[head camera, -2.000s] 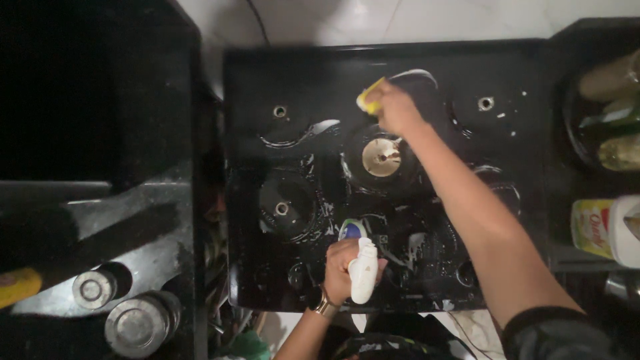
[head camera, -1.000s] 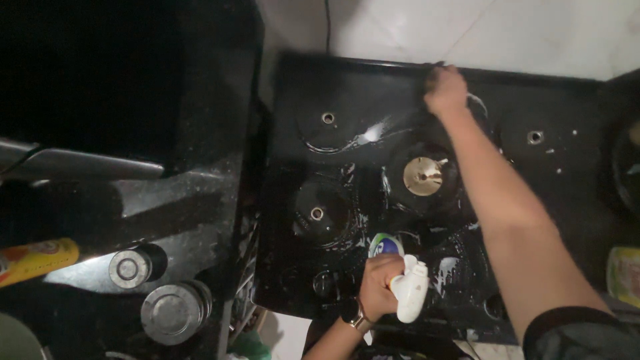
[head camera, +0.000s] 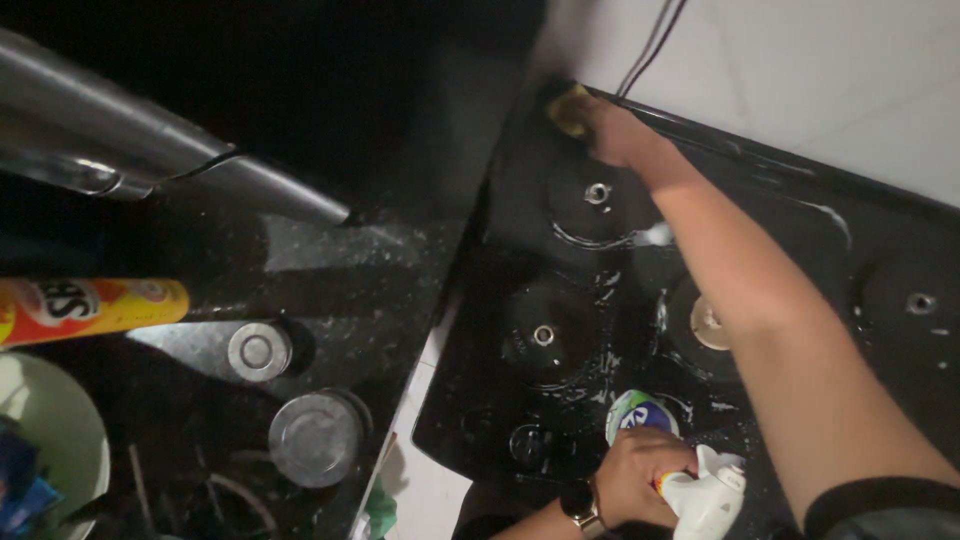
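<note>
My right hand (head camera: 615, 133) presses a yellow sponge (head camera: 571, 112) on the back left corner of a black gas cooktop (head camera: 517, 255). The sponge is partly blurred. My left hand (head camera: 637, 480), with a watch on the wrist, grips a spray bottle (head camera: 641, 412) by its neck, its white trigger head (head camera: 705, 495) tilted toward the lower right. White foam (head camera: 656, 234) and wet streaks lie on the cooktop around the bare burner holes. A round metal burner (head camera: 709, 322) is half hidden behind my right forearm.
On the dark counter to the left are a yellow and red can (head camera: 90, 307), two round burner caps (head camera: 259, 352) (head camera: 315, 439) and a pale green bucket (head camera: 67, 420). A gap separates counter and cooktop. Cables (head camera: 652, 49) run down by the wall at the back.
My right hand has moved left along the cooktop's back edge to the corner with the sponge. My left hand keeps hold of the spray bottle. The view has turned and shifted left.
</note>
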